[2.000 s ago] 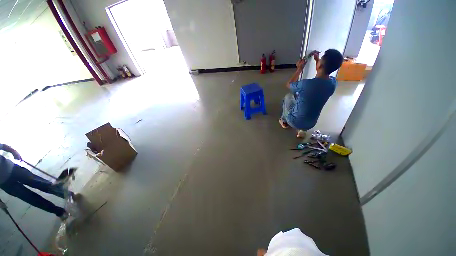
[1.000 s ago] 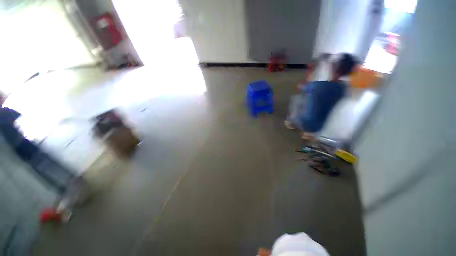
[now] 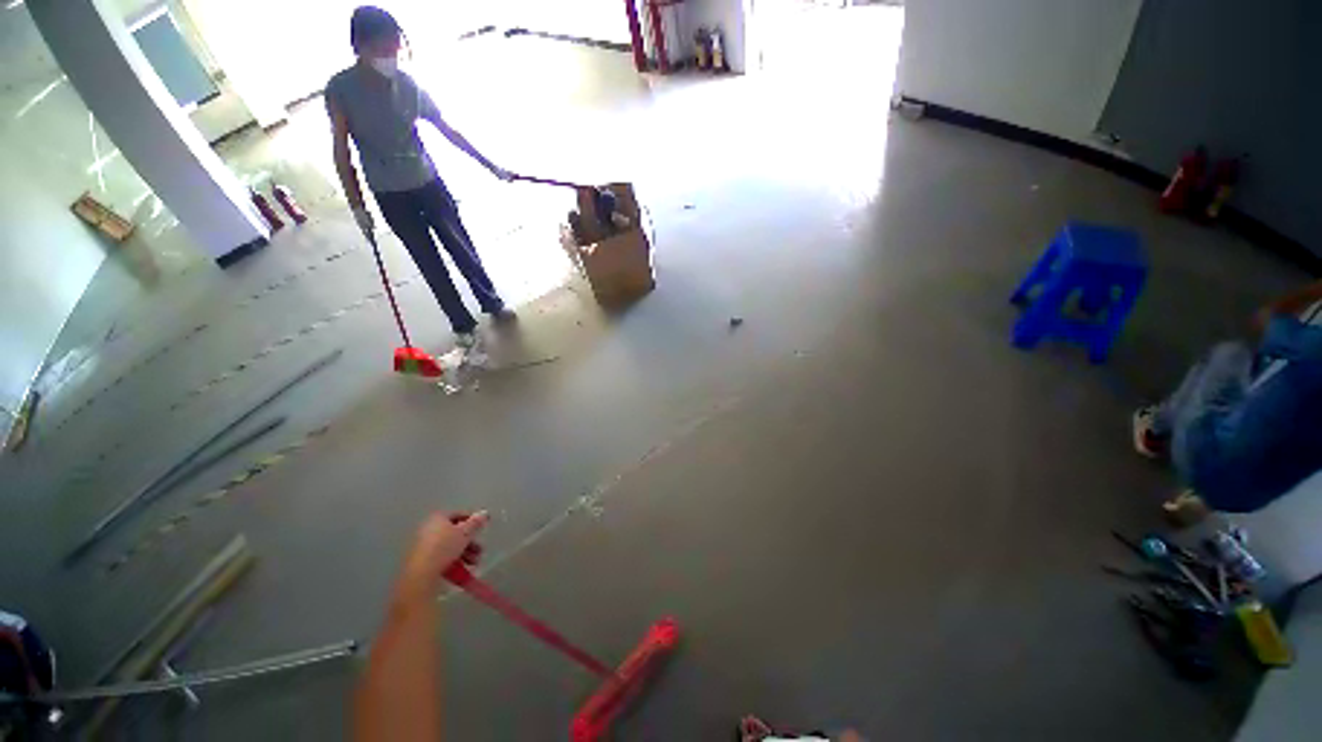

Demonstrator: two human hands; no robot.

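Observation:
My left hand [image 3: 444, 542] is closed on the top of the red handle of a broom [image 3: 537, 623], left of centre. The broom's straight narrow red head [image 3: 626, 681] is low in the picture, at the floor. Its handle slants down to the right from my hand. My right hand is not in view.
A helper [image 3: 399, 160] holds a second broom [image 3: 416, 361] beside whitish scraps, and a dark dustpan at an open carton [image 3: 619, 268]. Metal bars [image 3: 218, 673] lie left. Right are a blue stool [image 3: 1090, 276], a crouching person [image 3: 1258, 413] and mixed tools [image 3: 1182, 602].
The view has swung left. My left hand and the broom have come into view. The helper and carton now show more fully, and the helper's dustpan is now at the carton.

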